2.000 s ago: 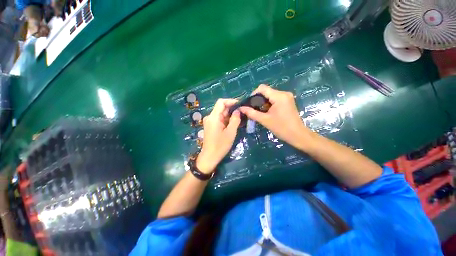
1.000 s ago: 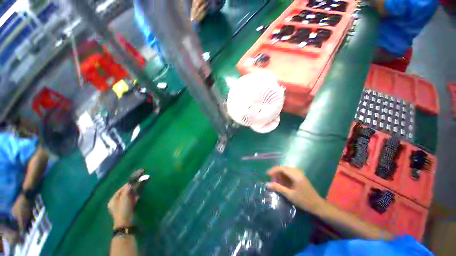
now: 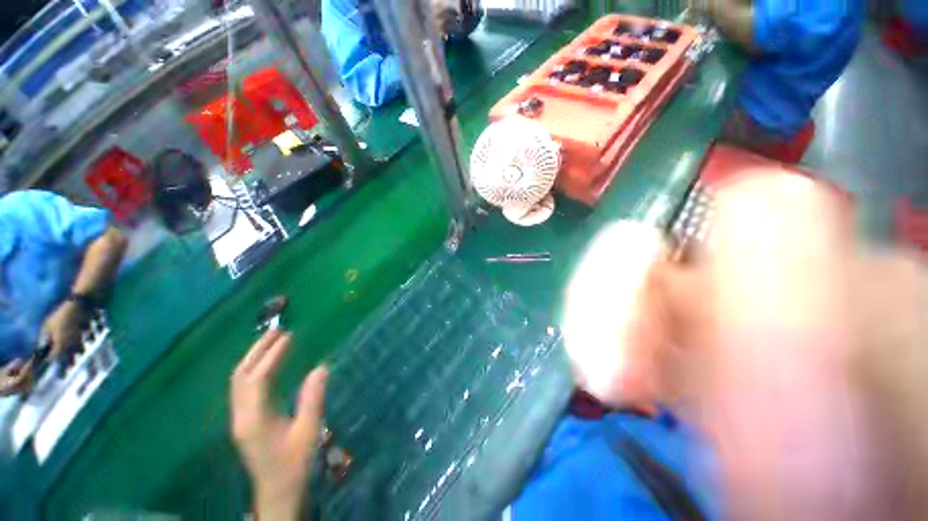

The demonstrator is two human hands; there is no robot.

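Observation:
My left hand point(image 3: 273, 417) is open and empty, with thumb and fingers apart, at the left edge of the clear blister tray point(image 3: 432, 371). A small dark unit point(image 3: 272, 308) with a pale tab lies on the green bench just beyond my left fingertips. A small part with orange flex point(image 3: 336, 460) lies beside my left wrist at the tray's edge. My right hand point(image 3: 763, 305) is raised close to the camera, large and badly blurred. Its fingers and anything in them cannot be made out.
Tweezers point(image 3: 519, 258) lie beyond the tray. A white fan point(image 3: 515, 163) stands near a metal upright point(image 3: 427, 112). Red-orange trays point(image 3: 580, 132) with black parts are behind the fan. A worker in blue point(image 3: 46, 254) sits at the left; another point(image 3: 804, 61) is at upper right.
My left hand has let go of the dark unit, now on the bench, and opened. My right hand has risen from beside the tray to close before the camera.

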